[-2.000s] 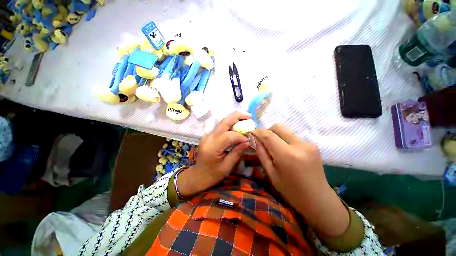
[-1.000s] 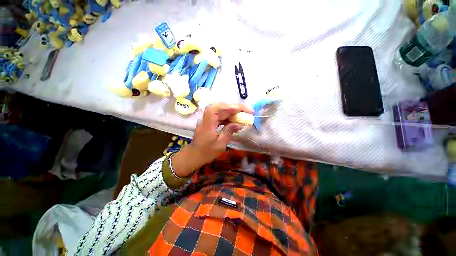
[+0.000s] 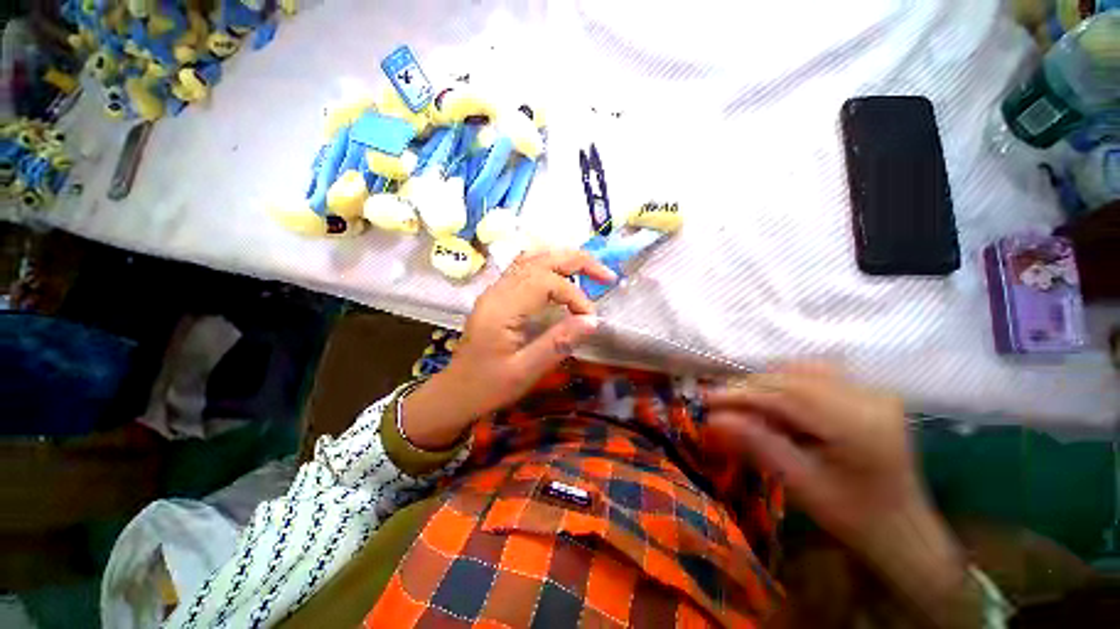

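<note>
My left hand (image 3: 522,322) holds the plush piece at the table's front edge. Its blue band (image 3: 618,256) points away to the right and ends in a pale yellow padded end (image 3: 655,219) with dark lettering; the other end is hidden in my fingers. My right hand (image 3: 805,430) is blurred, over the right side of the lap, its fingers bent. A thin line, perhaps thread, runs from my left fingers toward it. I cannot tell what the right fingers hold; no needle shows. Black thread snips (image 3: 595,188) lie just beyond the band.
A pile of plush pieces (image 3: 424,178) with a blue hang tag (image 3: 407,79) lies left of the snips, and a larger pile (image 3: 172,55) is at the far left. A black smartphone (image 3: 900,184), a purple tin (image 3: 1035,293) and a bottle (image 3: 1066,92) are on the right.
My right hand, out of view one second ago, is back at the lower right. My left hand has shifted slightly, and the band now lies closer to the snips.
</note>
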